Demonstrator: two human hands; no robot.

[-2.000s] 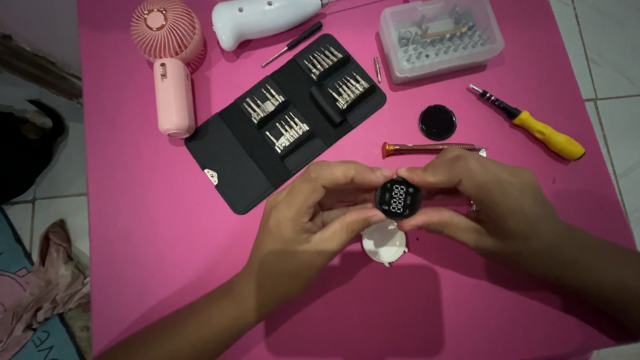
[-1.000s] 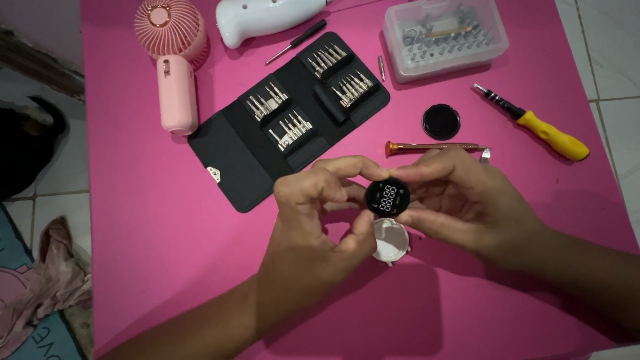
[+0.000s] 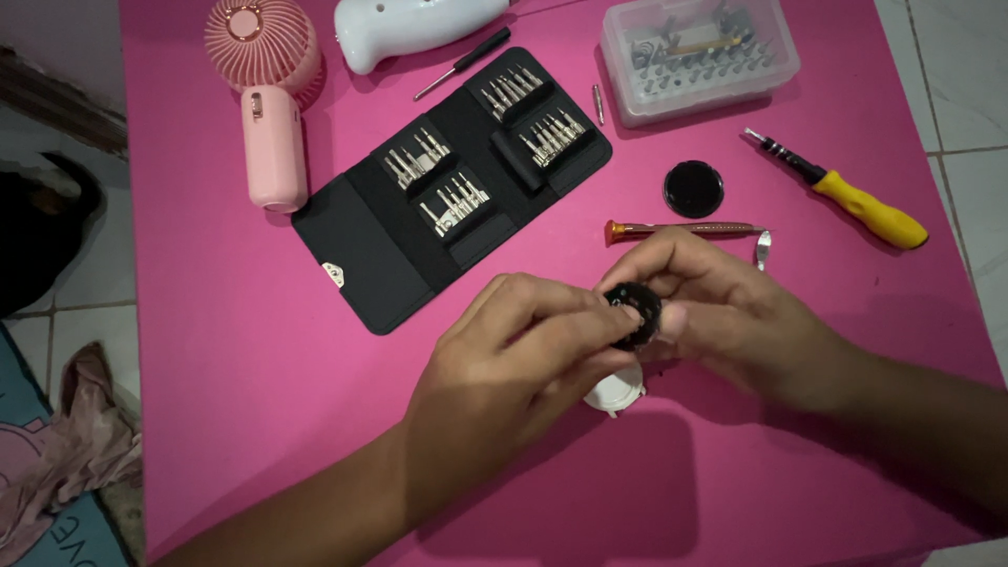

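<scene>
A small round black digital display module [image 3: 635,316] is held between my two hands, its face partly covered by fingers. My left hand [image 3: 520,354] lays its fingertips on the module's face and left edge. On the module's right edge, my right hand [image 3: 724,323] pinches it between thumb and fingers. Just below them a round white plastic case [image 3: 616,390] lies on the pink table, partly hidden by my left hand. Above my right hand are a copper-coloured screwdriver [image 3: 693,229], a small silver piece [image 3: 762,249] and a round black disc [image 3: 693,189].
An open black bit wallet [image 3: 370,236] lies left of centre. Behind it are a pink handheld fan [image 3: 274,150], a white device [image 3: 417,27] and a black screwdriver [image 3: 465,63]. A clear plastic bit box [image 3: 701,63] and a yellow-handled screwdriver [image 3: 870,209] are at right.
My left fingers have moved from the module's edge onto its face. The lit digits seen on the display earlier are no longer visible.
</scene>
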